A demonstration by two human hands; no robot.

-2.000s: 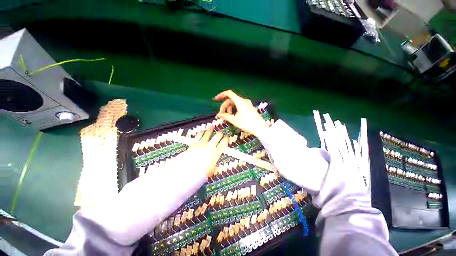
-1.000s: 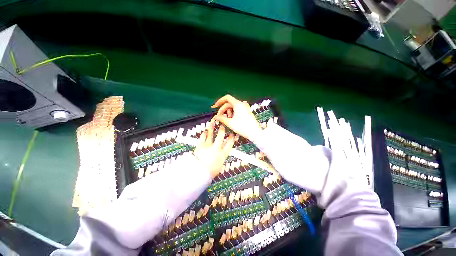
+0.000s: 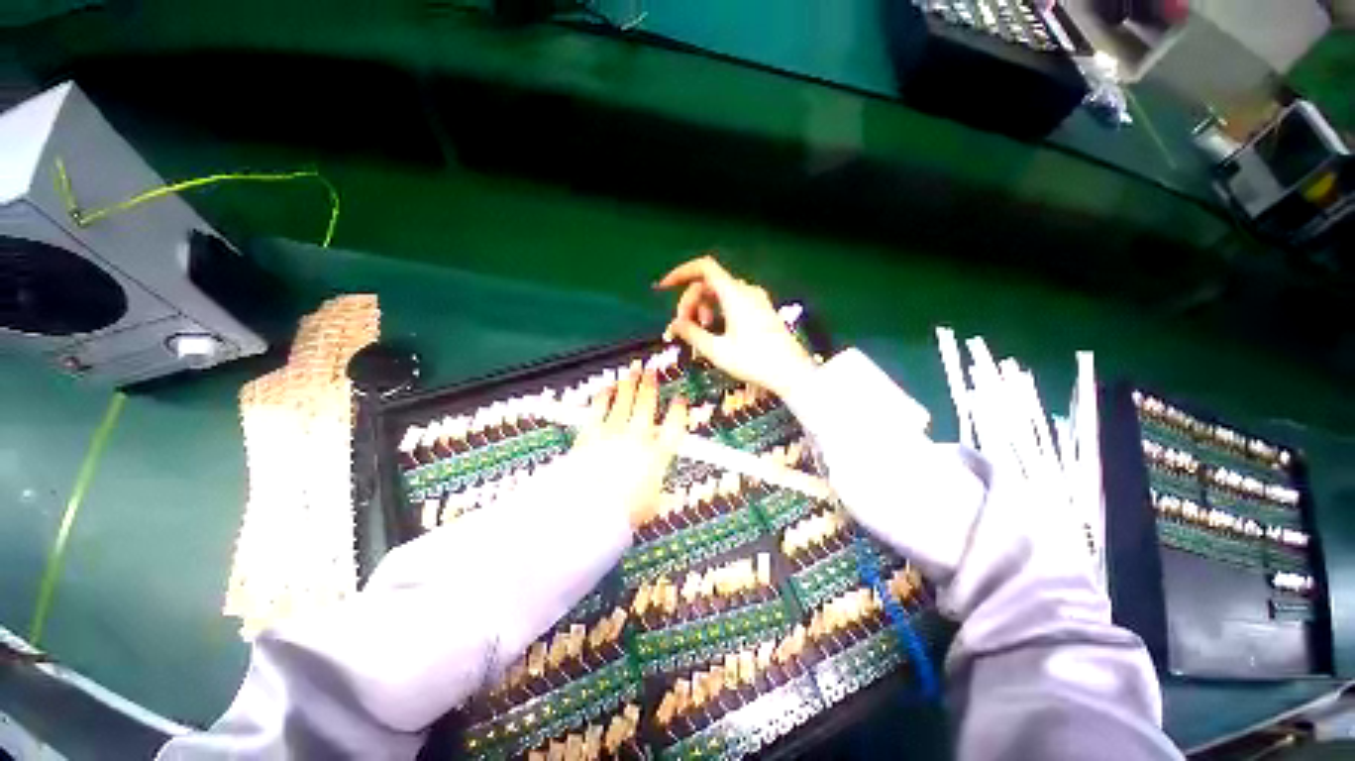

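The black main tray (image 3: 381,498) is filled with rows of green circuit boards (image 3: 713,632) with pale tabs standing along them. My left hand (image 3: 636,446) lies over the upper middle rows, palm down with fingers spread. A long white strip (image 3: 751,465) runs beneath it, slanting down to the right. My right hand (image 3: 739,330) is above the tray's far edge, thumb and forefinger curled close together. Whether a small piece is between them is too small to tell.
Tan patterned sheets (image 3: 297,491) and a small round black container (image 3: 385,369) lie left of the tray. A pale blower (image 3: 127,245) stands at far left. Loose white strips (image 3: 1018,424) and a second black tray (image 3: 1233,610) are at right. A blue band (image 3: 896,622) crosses the main tray's right side.
My right hand was close to my left fingers a second ago and is now up and to the right of them. My left hand stays over the strip.
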